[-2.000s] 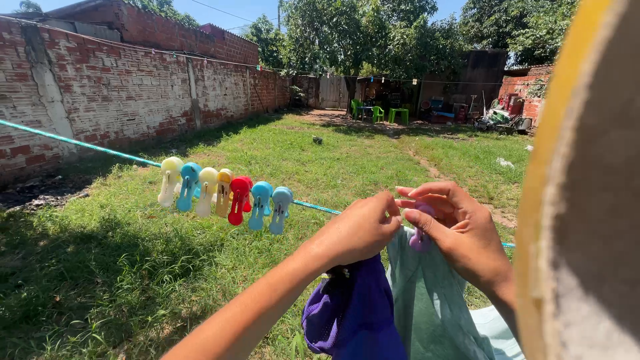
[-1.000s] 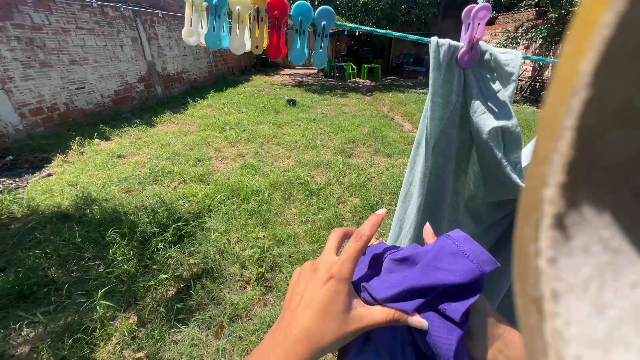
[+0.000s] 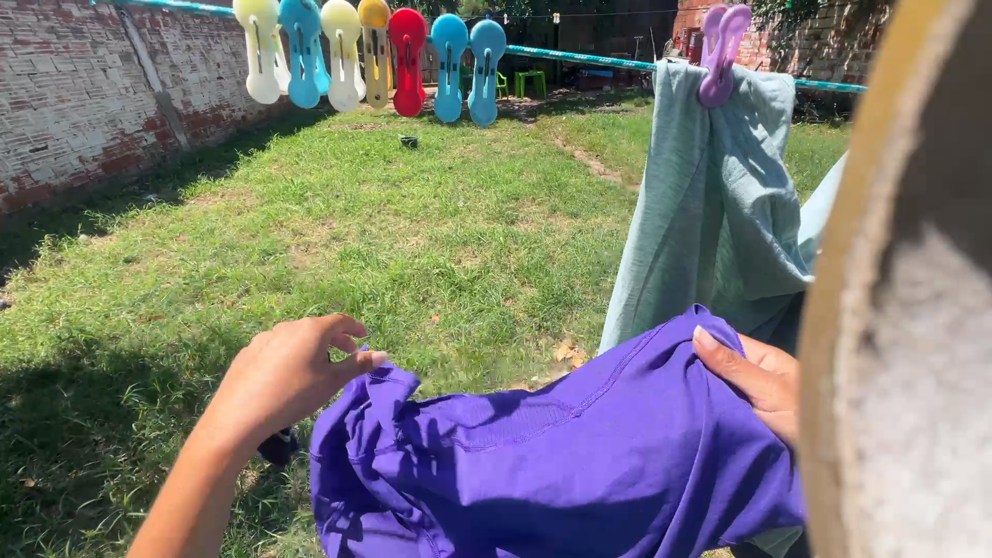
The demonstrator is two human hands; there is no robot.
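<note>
A purple cloth garment (image 3: 573, 442) is stretched between my hands at the bottom of the view. My left hand (image 3: 298, 372) pinches its left end between thumb and fingers. At its upper right corner, my right hand (image 3: 748, 372) grips the fabric, thumb on top. Behind it a pale green garment (image 3: 682, 209) hangs from a teal clothesline (image 3: 577, 57), held by a purple clothespin (image 3: 722, 58). Farther left, several clothespins are clipped to the line, among them a red clothespin (image 3: 408, 66) and a blue clothespin (image 3: 484, 74).
Grass (image 3: 434, 256) covers the yard below the line. A brick wall (image 3: 70, 93) runs along the left. A blurred, yellow-edged round object (image 3: 907, 349) blocks the right side. Green plastic furniture (image 3: 530, 82) stands far back.
My hands have left the purple clothespin on the line, which now holds the pale green garment. The purple garment, bunched in my hands a second ago, is spread wider between them. The view has tilted down.
</note>
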